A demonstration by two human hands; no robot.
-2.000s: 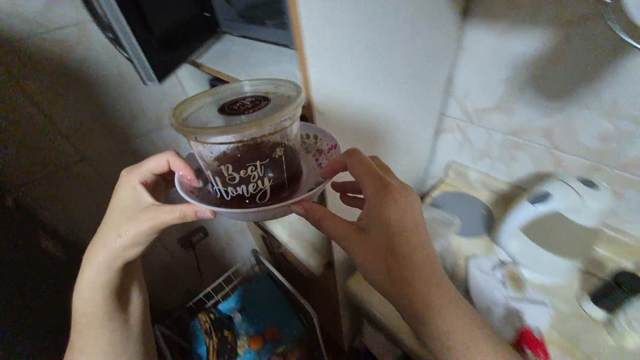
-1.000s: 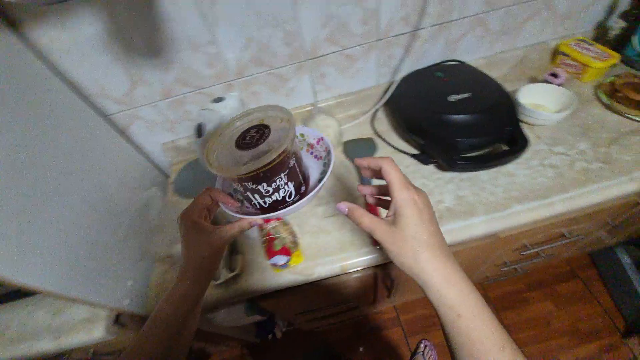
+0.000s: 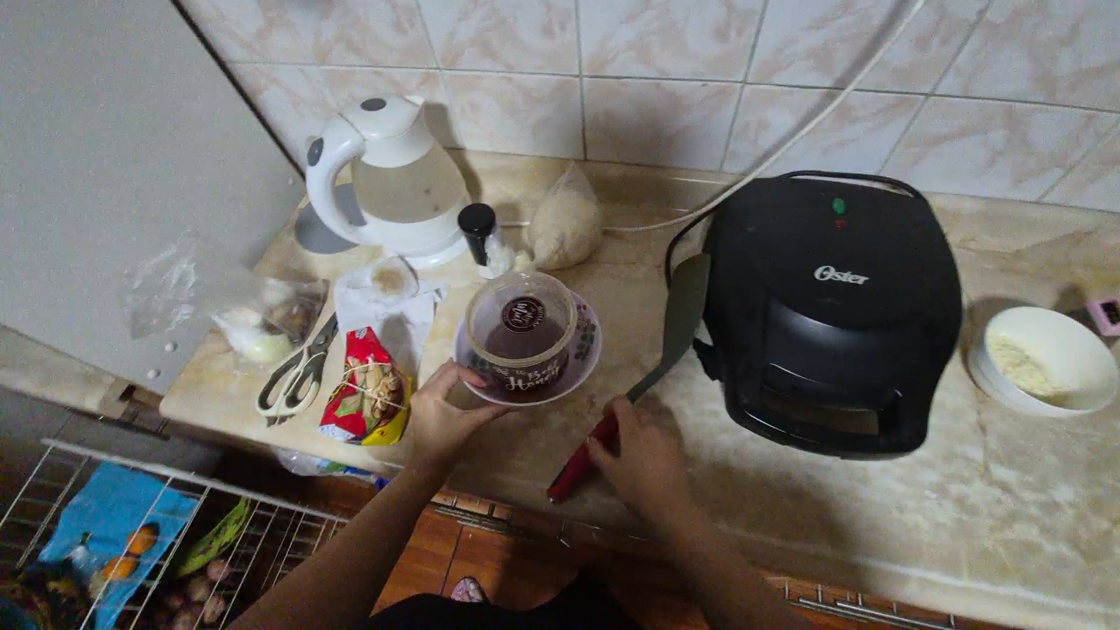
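My left hand (image 3: 451, 416) grips the near left rim of a patterned bowl or deep plate (image 3: 588, 350). On it stands a clear lidded plastic tub (image 3: 522, 337) with dark contents and white lettering. Right of it, my right hand (image 3: 634, 446) has its fingers on the red handle of a spatula (image 3: 582, 459), whose grey blade (image 3: 685, 302) points toward the wall, beside a black Oster appliance (image 3: 840, 324) with its lid down. Whether the spatula is lifted off the counter cannot be told.
On the counter (image 3: 787, 516) at left are a white kettle (image 3: 394, 184), scissors (image 3: 297, 376), a red and yellow packet (image 3: 366, 389), a black-capped jar (image 3: 479, 236) and a bag of pale powder (image 3: 566, 219). A white bowl (image 3: 1041, 363) stands at right. A wire basket (image 3: 188, 534) is below left.
My right hand has let go of the bowl, where it was two seconds ago, and now holds the spatula's handle. My left hand has kept the bowl and tub. The view has swung to the counter.
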